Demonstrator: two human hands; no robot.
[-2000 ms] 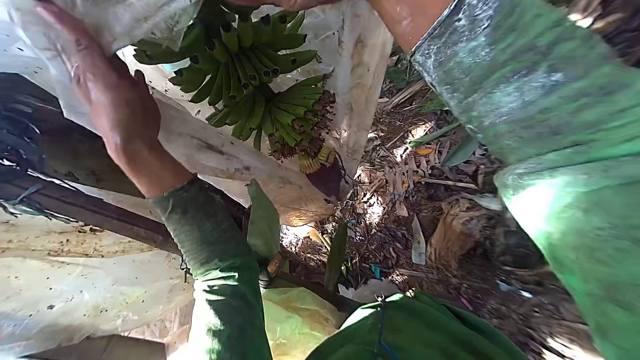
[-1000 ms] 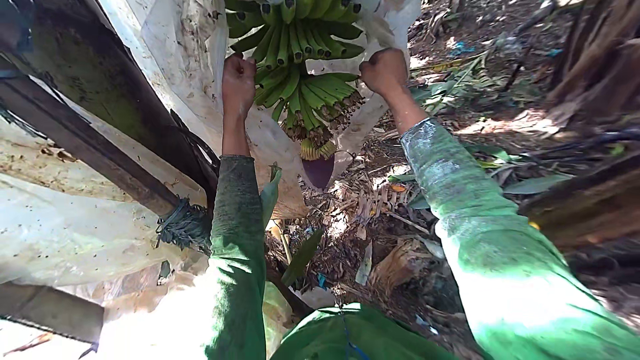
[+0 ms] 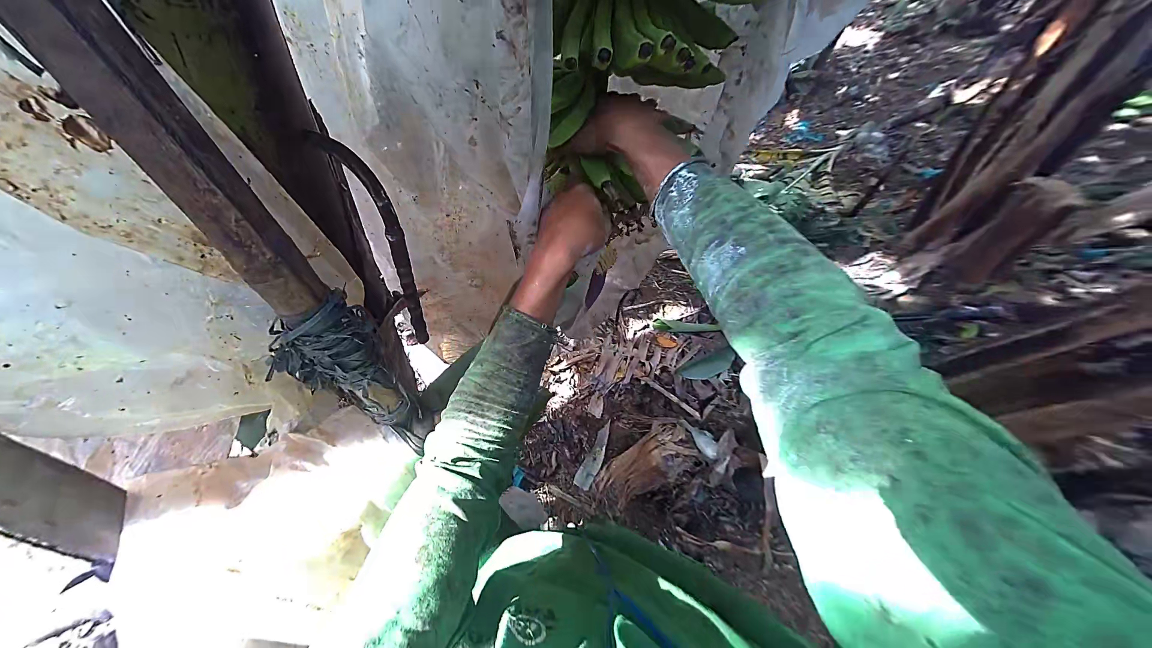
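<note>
Green bananas (image 3: 630,36) hang in a bunch at the top centre, inside a dirty translucent plastic bag (image 3: 432,117) that drapes on both sides. My right hand (image 3: 625,126) reaches in among the lower fruit, its fingers hidden behind the bananas. Just below and to the left, my left hand (image 3: 574,220) is at the bottom of the bunch, knuckles toward me, its fingertips out of sight. What either hand holds cannot be made out. Part of the purple banana bud (image 3: 595,286) shows under my left hand.
A dark wooden pole (image 3: 180,162), wrapped low down with dark frayed strips (image 3: 333,351), slants along the left beside more plastic sheeting (image 3: 117,315). Dry leaf litter (image 3: 666,450) covers the ground below. Brown dried stalks (image 3: 1008,207) stand at the right.
My hands were apart at the two sides of the bunch a second ago; now they are close together at its lower part. Two seconds ago my left hand was up at the plastic on the left.
</note>
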